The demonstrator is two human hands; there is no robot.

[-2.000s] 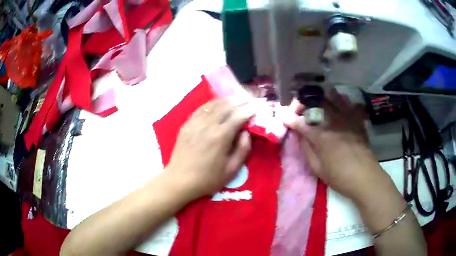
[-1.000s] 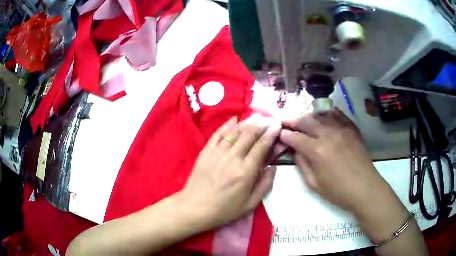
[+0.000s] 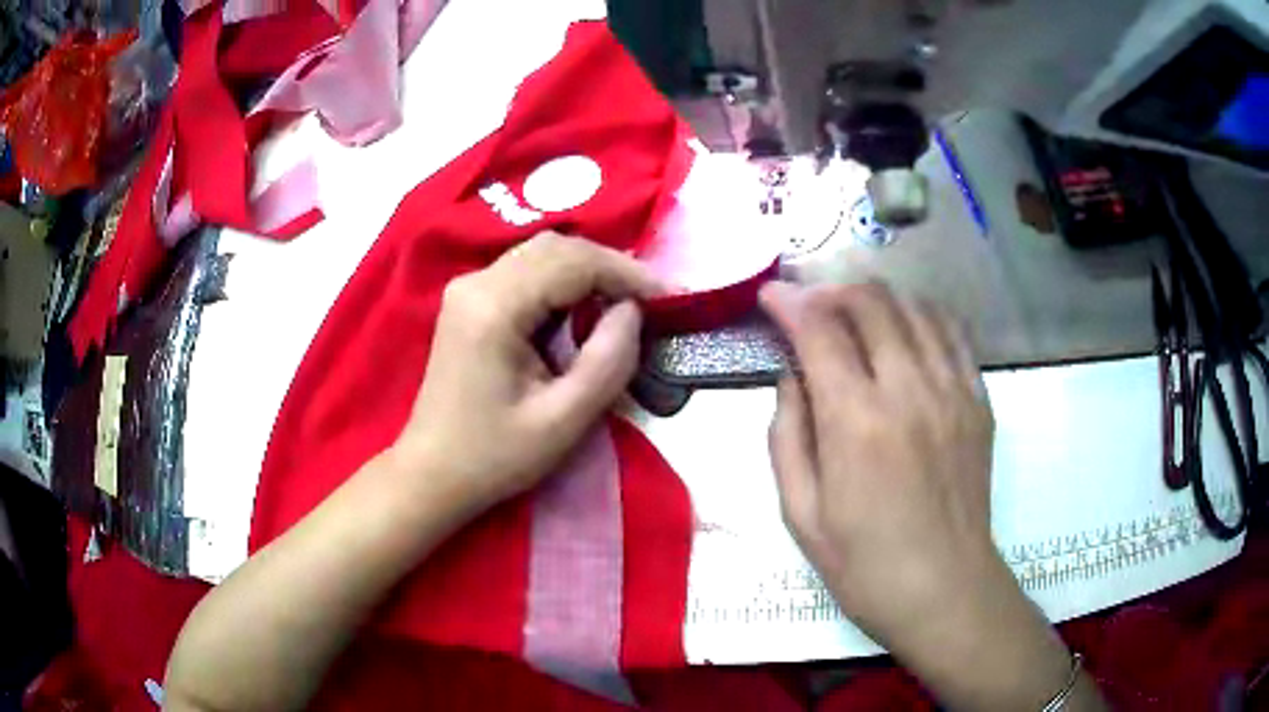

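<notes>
The red garment panel (image 3: 404,320) lies left of the sewing machine's needle area, its white circle and lettering facing up. A pink-backed facing strip (image 3: 575,563) runs down its lower part. My left hand (image 3: 515,362) pinches the panel's edge and strip between thumb and fingers. A narrow red folded end of the strip stretches over the machine bed's front edge to my right hand (image 3: 884,459), whose fingertips pinch it. The needle plate (image 3: 821,209) is brightly lit behind the strip. The presser foot (image 3: 770,181) is hard to make out in the glare.
Loose red and pink strips (image 3: 209,146) lie at upper left, near an orange-red plastic bag (image 3: 59,111). A blue pen (image 3: 960,178) and dark box (image 3: 1092,188) lie on the bed. Black scissors (image 3: 1218,431) are at right. Dark plastic packaging (image 3: 146,417) lies at the left table edge.
The panel first swung left, showing its circle beside the machine. Since then my hands have moved apart and toward me, and the strip's end now stretches between them, off the needle area.
</notes>
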